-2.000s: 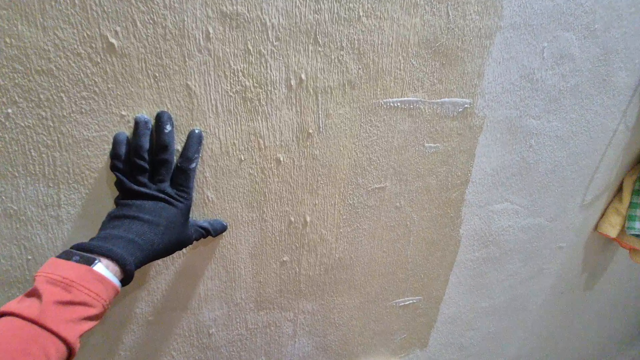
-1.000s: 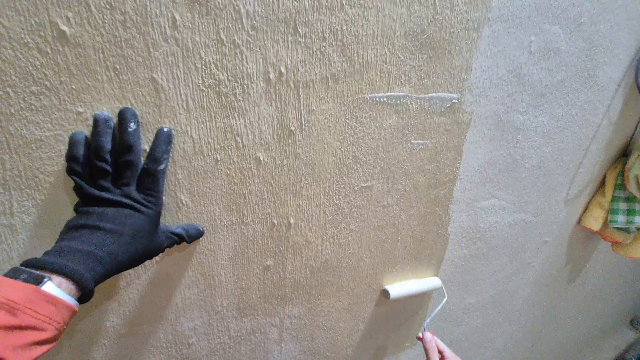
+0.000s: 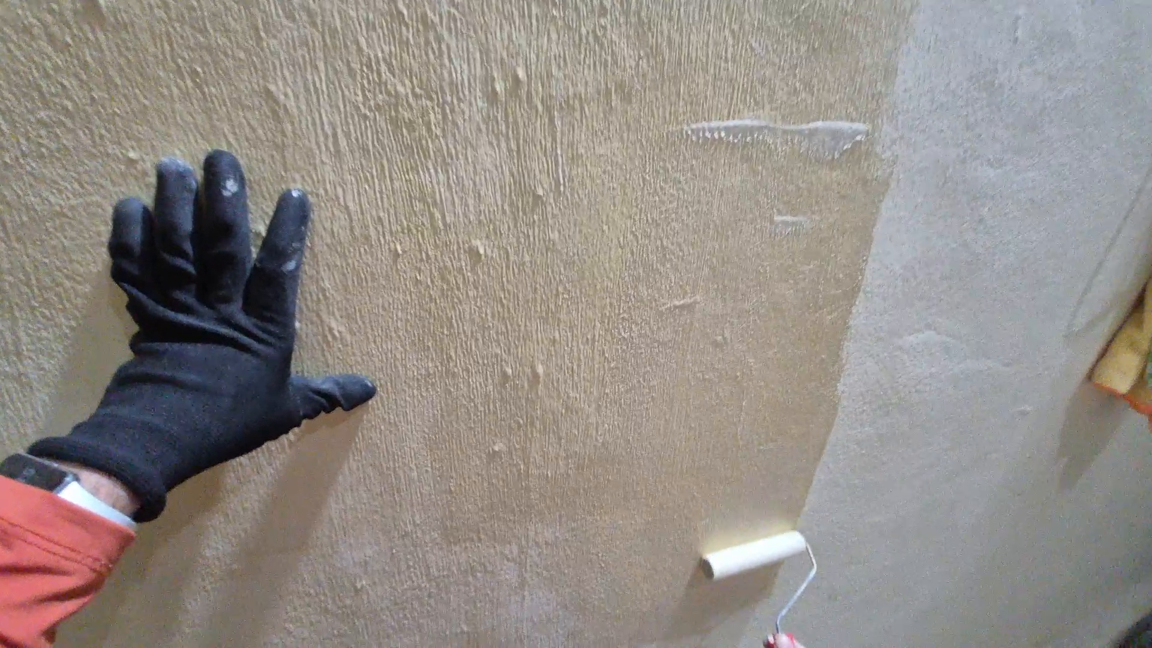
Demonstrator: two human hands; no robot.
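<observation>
My left hand (image 3: pixel 216 315), in a black glove marked with white specks, lies with fingers spread against the textured beige wall (image 3: pixel 558 297) at the left. It holds nothing. At the bottom edge, only a fingertip or so of my right hand (image 3: pixel 787 641) shows, on the red handle of a small paint roller (image 3: pixel 754 554). The roller's pale sleeve lies on or very near the wall, close to the border between the beige part and the light grey part (image 3: pixel 981 270). A white ridge (image 3: pixel 778 133) and a few smaller marks stand out on the beige surface.
At the right edge hangs a yellow cloth item (image 3: pixel 1125 355) with an orange border, partly cut off by the frame. A dark object (image 3: pixel 1136 634) shows in the bottom right corner.
My right hand and the roller, out of view in the oldest frame, have come in at the bottom. My left hand remains spread on the wall.
</observation>
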